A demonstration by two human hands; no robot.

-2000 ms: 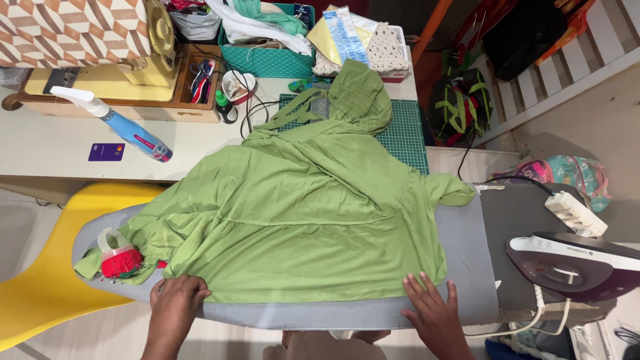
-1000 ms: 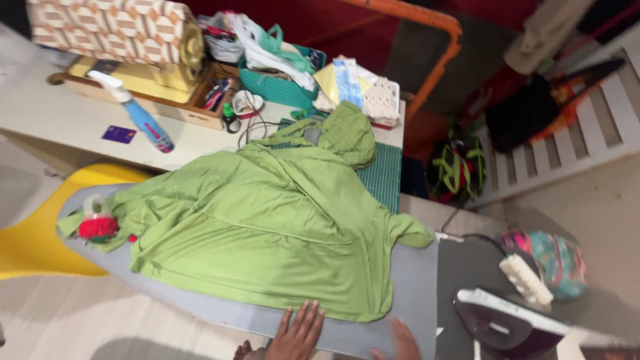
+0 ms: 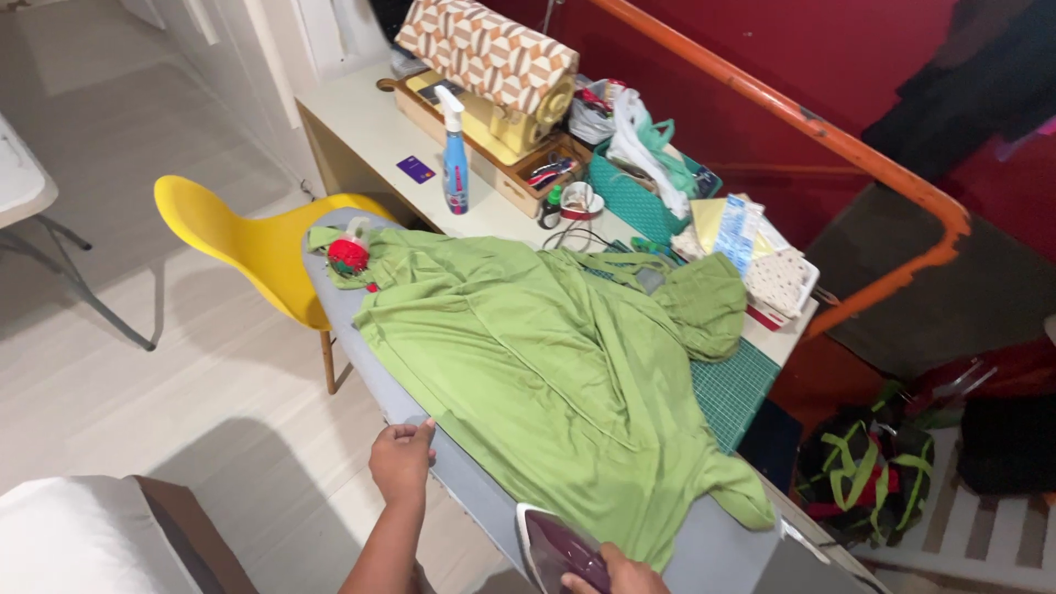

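Observation:
A green garment [image 3: 528,355] lies spread and wrinkled over the grey ironing board [image 3: 495,513]. My left hand [image 3: 403,458] is at the board's near edge beside the garment's hem, fingers curled with thumb and forefinger close together; whether it pinches the fabric cannot be told. My right hand [image 3: 623,571], at the bottom, grips the steam iron [image 3: 561,544], purple with a white rim, whose tip is at the board's near edge beside the hem. A red pincushion [image 3: 348,257] sits on the garment at the board's narrow left end.
Behind the board, a white table [image 3: 363,132] bears a covered sewing machine [image 3: 495,74], a blue spray bottle [image 3: 455,157], a teal basket [image 3: 635,190] and a green cutting mat [image 3: 730,388]. A yellow chair [image 3: 247,239] stands left. An orange metal rail [image 3: 792,107] rises behind.
The iron, earlier resting on the board's right end, is now in my right hand. My left hand is at the garment's hem. The view has swung considerably.

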